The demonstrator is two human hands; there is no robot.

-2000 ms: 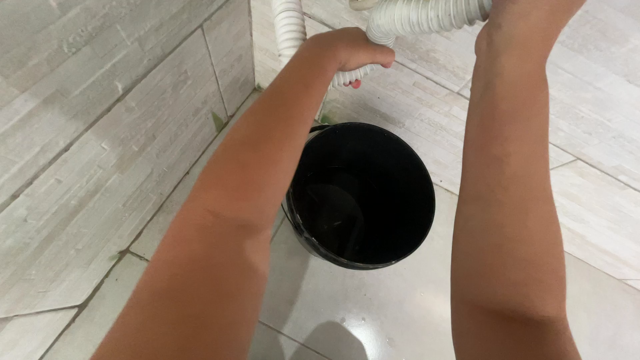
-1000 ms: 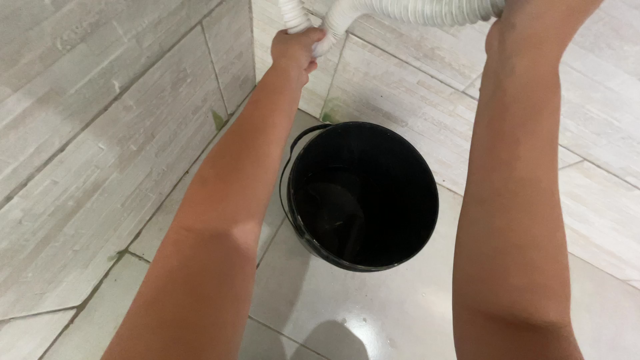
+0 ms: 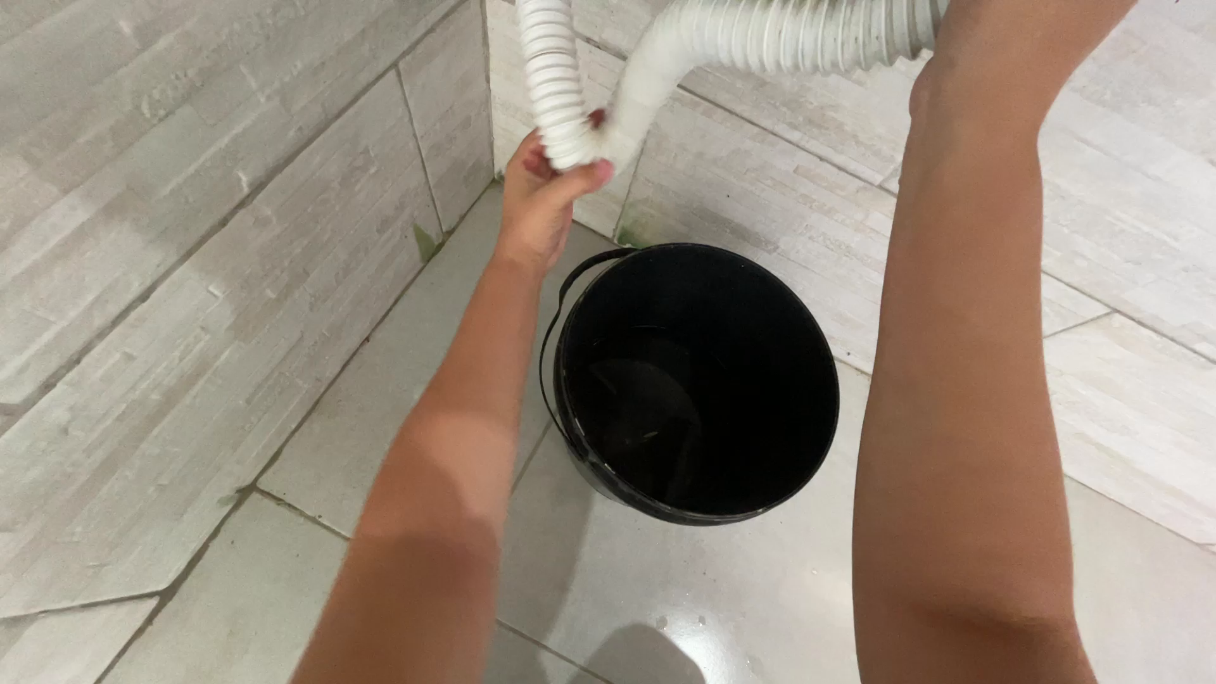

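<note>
A white corrugated flexible pipe (image 3: 798, 36) bends down from the top right and back up at the top centre. At the low point of that bend, my left hand (image 3: 551, 190) is closed around the pipe. My right hand (image 3: 1016, 38) is at the pipe's right end at the top edge; its fingers are cut off or hidden, so its grip cannot be made out. Below the pipe, a black bucket (image 3: 698, 380) stands upright on the floor, its thin handle resting toward the left side. Dark liquid seems to lie inside.
Light textured tile walls (image 3: 237, 237) meet in a corner behind the bucket, with green stains low down. The pale tiled floor (image 3: 741, 589) carries a few droplets and a shadow near the bottom.
My left hand has moved left from its place two seconds ago, and the pipe there now makes a sharp downward bend. My right arm has barely moved.
</note>
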